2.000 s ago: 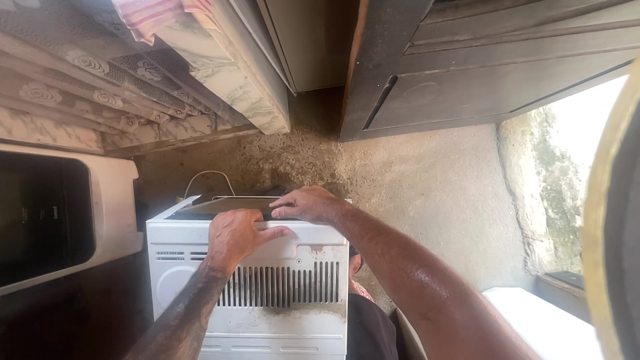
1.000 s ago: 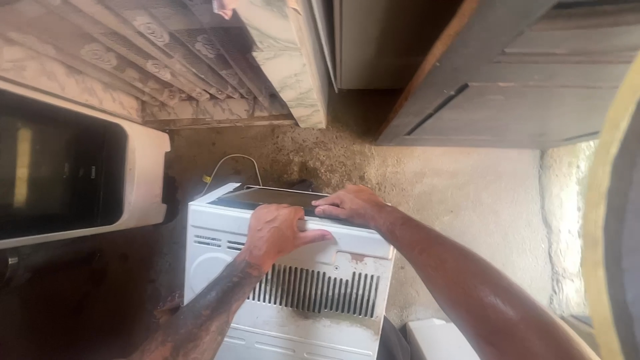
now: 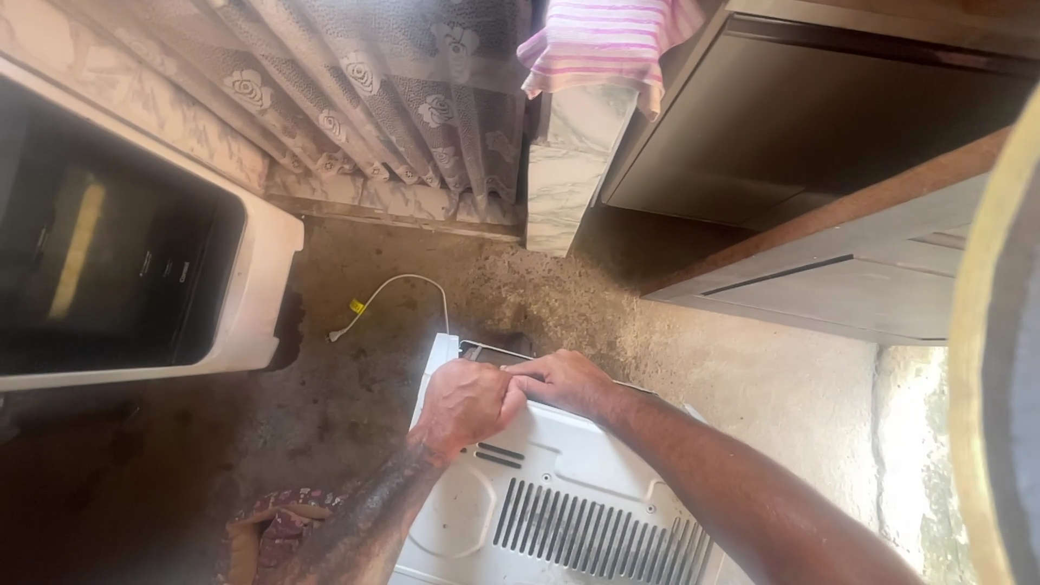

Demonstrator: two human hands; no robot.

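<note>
A white metal appliance (image 3: 569, 479) with a slotted vent panel stands in front of me at the bottom centre. My left hand (image 3: 471, 402) is closed over its far edge, near the left corner. My right hand (image 3: 565, 382) lies beside it on the same edge, its fingertips touching or close to my left thumb. What the fingers of both hands do beyond the edge is hidden. A white power cord (image 3: 414, 276) with a plug and a yellow tag runs from behind the appliance onto the floor.
At the left is a white appliance with a dark glass front (image 3: 268, 268). Patterned lace curtains (image 3: 439, 106) hang by a marbled post (image 3: 569, 171) with a striped cloth (image 3: 601, 41). A grey wooden door or panel (image 3: 829, 284) is at the right. Patterned fabric (image 3: 284, 528) lies lower left.
Both hands have moved along the appliance's far edge toward its left corner and are now closer together. The view has shifted, showing more of the cord and floor.
</note>
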